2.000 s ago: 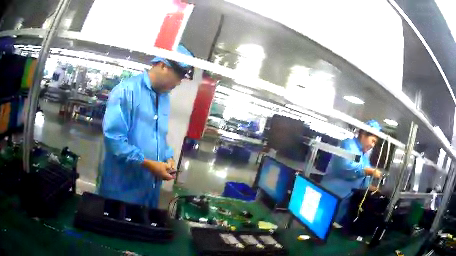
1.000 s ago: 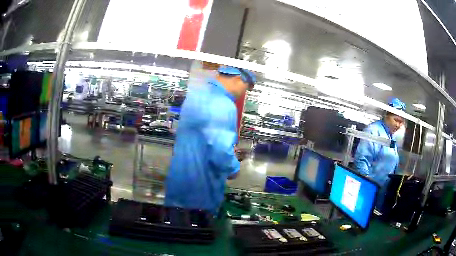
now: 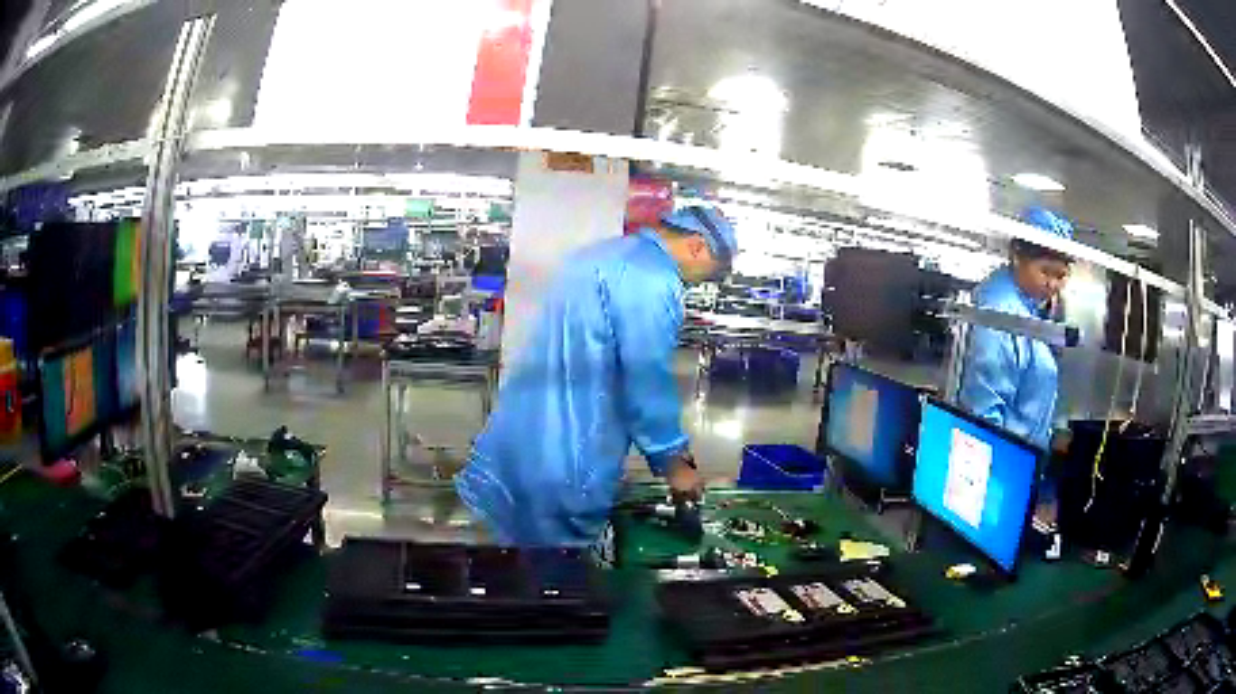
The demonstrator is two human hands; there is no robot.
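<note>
Neither of my hands is in the picture. Nearest in front of me on the green bench mat (image 3: 542, 667) lies a stack of black component trays (image 3: 468, 626), with dark units in its top pockets. To its right lies another black tray (image 3: 705, 626) holding several units with pale labels (image 3: 817, 598). Beyond the trays, tangled cables and green boards (image 3: 759, 526) lie on the mat. A person in a blue smock (image 3: 583, 366) leans over them across the bench, one hand (image 3: 685, 479) over a small dark object.
Two monitors stand right of centre, the nearer one bright blue (image 3: 973, 481). Black ribbed trays (image 3: 251, 542) stand beside the left metal post (image 3: 159, 339). A blue bin (image 3: 782, 468) is behind the bench. A second person (image 3: 1014, 353) stands at the right. More black trays (image 3: 1152, 664) are bottom right.
The near person has moved right from the two-seconds-ago view, turned, and now leans with one hand lowered to the cables. The view has shifted, and black trays now show at the bottom right.
</note>
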